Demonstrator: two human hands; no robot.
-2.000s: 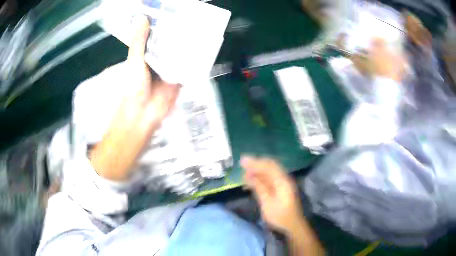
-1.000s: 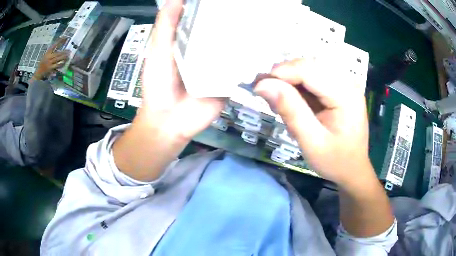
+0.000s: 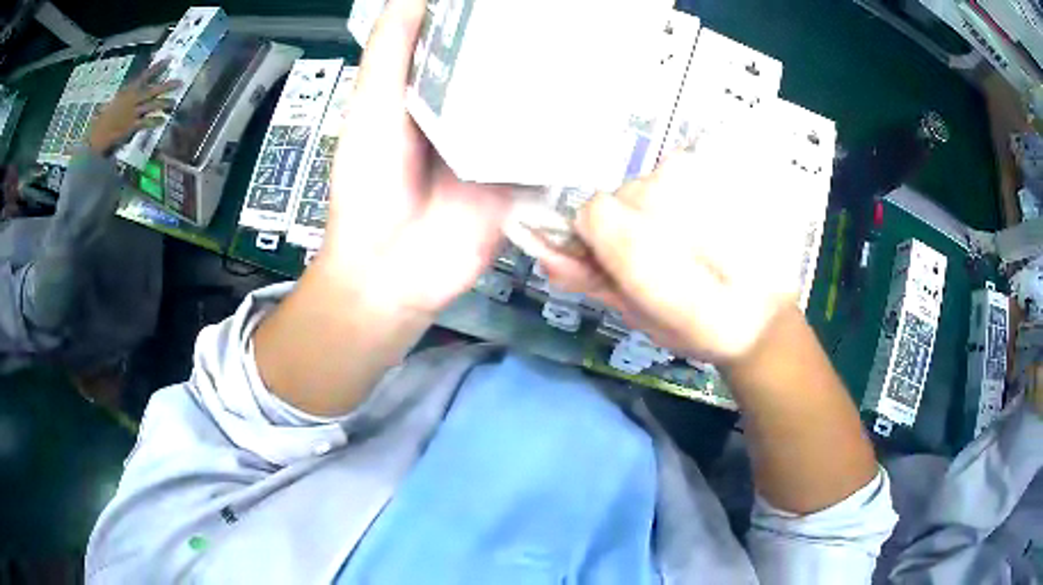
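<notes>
A white carton [image 3: 538, 97] is held up in front of me, one end toward me, its top cut off by the frame. My left hand [image 3: 400, 217] is shut on its left side, thumb under the near end. My right hand [image 3: 669, 257] is at the carton's lower near edge, with curled fingers around a small pale piece [image 3: 540, 226], blurred; whether it is the carton's hang tab or a loose piece I cannot tell. Behind and below lie stacked white cartons [image 3: 789, 171] with hang tabs toward me, partly hidden by my hands.
A weighing scale [image 3: 189, 171] with green digits is at the left, where another person's hand [image 3: 132, 109] touches a carton. More cartons [image 3: 912, 331] lie at the right. A dark tool [image 3: 875, 177] and a thin yellow stick [image 3: 838, 263] lie beyond the stacks.
My right hand has moved left and down, its fingers now curled by the carton's lower edge. The carton has tilted slightly. The other person's hand at left has moved up along the carton.
</notes>
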